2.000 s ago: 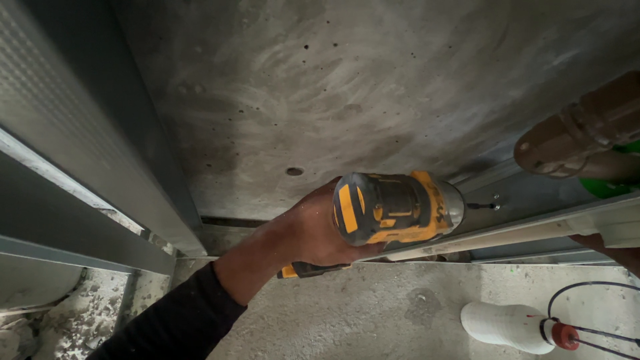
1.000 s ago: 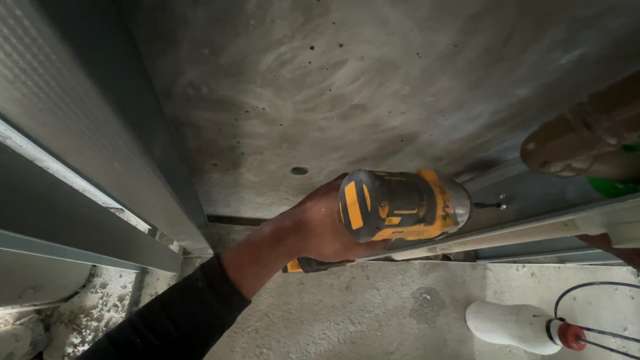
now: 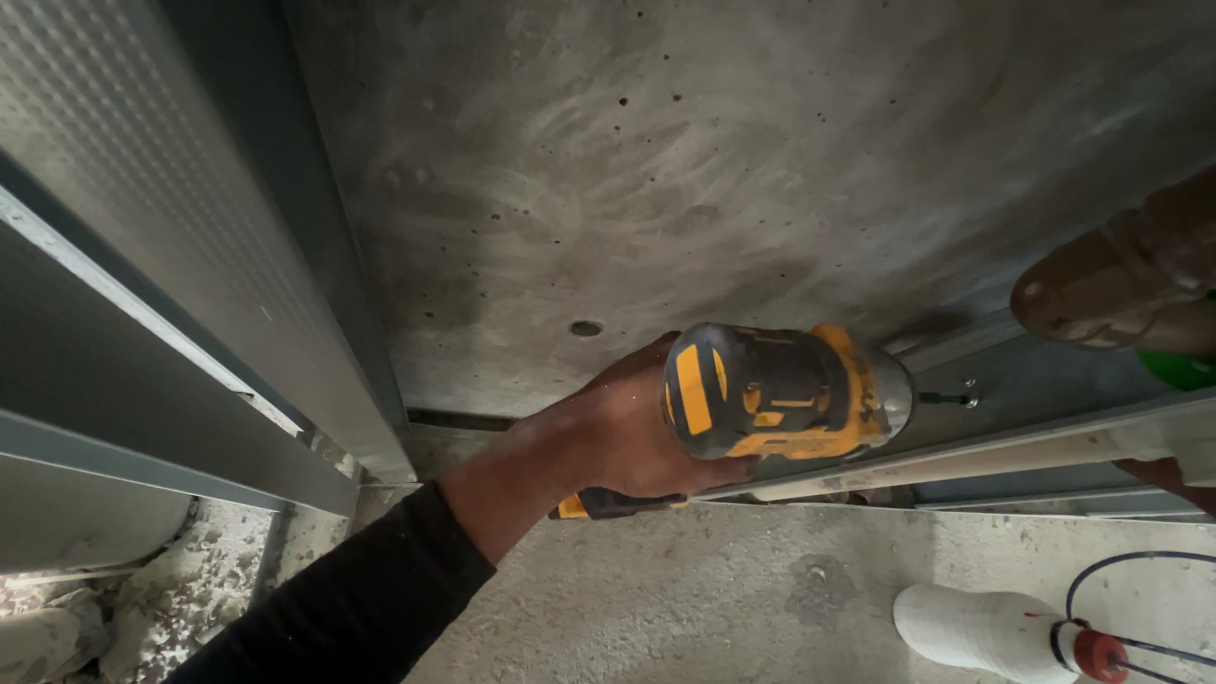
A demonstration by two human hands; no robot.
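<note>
My left hand point(image 3: 632, 432) is closed around the handle of a yellow-and-black cordless impact driver point(image 3: 788, 394); a dark sleeve covers the forearm. The driver lies nearly level, its nose toward the right. Its bit point(image 3: 940, 398) reaches a small screw point(image 3: 969, 401) at the grey metal channel point(image 3: 1007, 380); whether the screw is fully seated cannot be told. At the right edge, below a pale rail point(image 3: 950, 470), part of my right hand point(image 3: 1168, 480) shows; its fingers and what it touches are hidden.
Brown pipe fittings point(image 3: 1102, 275) and a green part point(image 3: 1178, 369) jut in at right. Metal studs point(image 3: 218, 237) slant along the left. A concrete wall point(image 3: 570, 190) rises behind the driver. On the concrete floor lies a white bottle point(image 3: 978, 632) with a red cap and dark cord.
</note>
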